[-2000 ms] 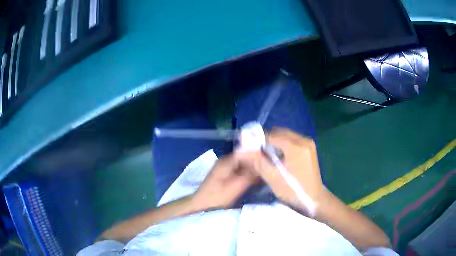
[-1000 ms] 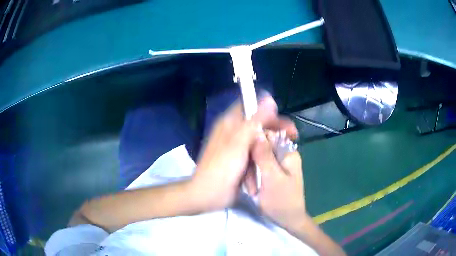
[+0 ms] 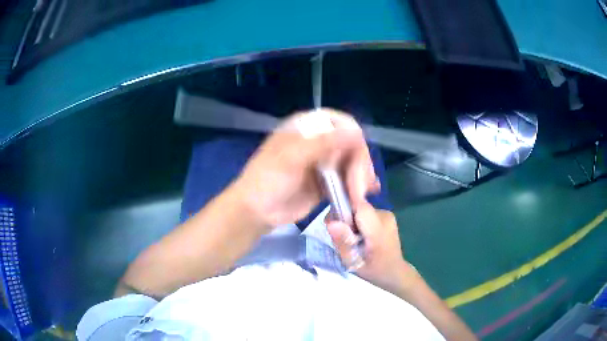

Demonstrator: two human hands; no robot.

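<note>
My left hand [image 3: 293, 166] is closed around the white collar [image 3: 315, 124] of the unit, above my lap. Three thin white arms [image 3: 223, 114] spread from the collar to the left, to the right and away from me; the side ones are blurred. The grey-white tube [image 3: 337, 195] runs down from my left hand to my right hand. My right hand [image 3: 373, 243] is at the tube's lower end, with pale, blurred small tips showing at its fingers; how they are held is unclear.
A black tray [image 3: 466, 33] lies at the teal bench's edge ahead right. Another black tray [image 3: 86, 26] with pale units is at the upper left. A silvery round stool [image 3: 499, 138] stands at the right, a blue perforated basket [image 3: 12, 266] at the lower left, a clear box [image 3: 578, 324] at the lower right.
My left hand has moved up from the tube onto the collar. The unit has come back from over the bench edge, and a third arm shows. My right hand stays low.
</note>
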